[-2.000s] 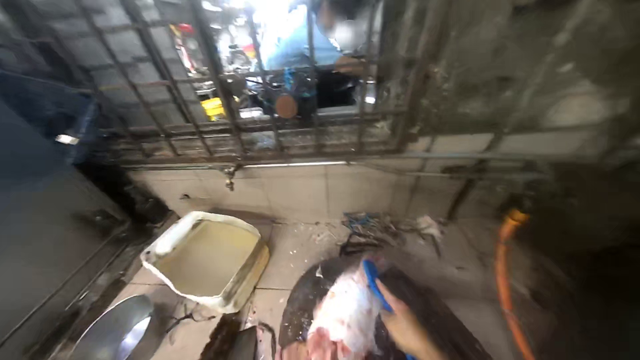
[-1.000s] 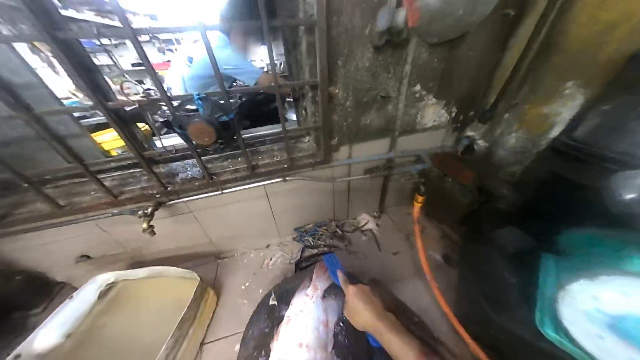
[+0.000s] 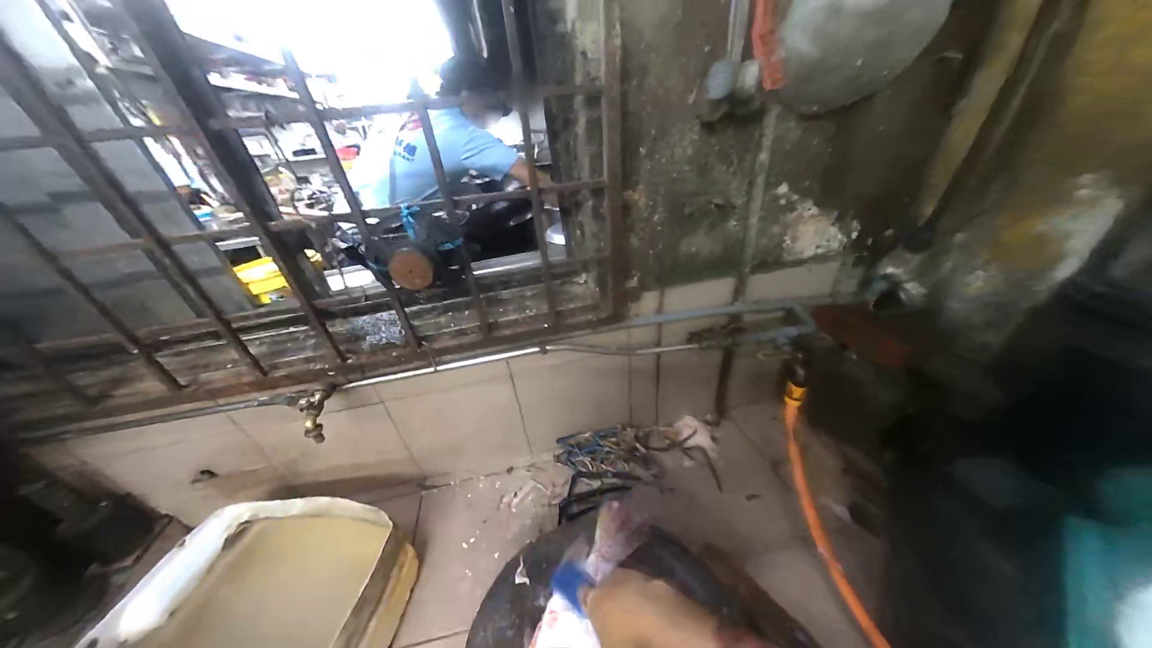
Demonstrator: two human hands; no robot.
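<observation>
At the bottom of the head view, my right hand [image 3: 661,612] is closed on a blue-handled tool [image 3: 571,583], blurred, its kind not clear. The tool lies against a whole pale fish [image 3: 562,623]. Past my hand, the fish's tail [image 3: 616,531] points away from me, toward the wall. Under the fish is a dark round board [image 3: 504,585], partly cut off by the lower edge. My left hand is out of view.
A whitish basin [image 3: 279,576] stands at the lower left. A brass tap [image 3: 312,414] juts from the tiled wall. An orange hose [image 3: 823,540] runs down at the right. Scraps and debris [image 3: 612,450] lie by the wall. Behind the barred window, a person [image 3: 450,153] wears light blue.
The blue tool and my right hand have moved from the tail end down along the fish, toward me. The view has turned to the right since the earliest frame.
</observation>
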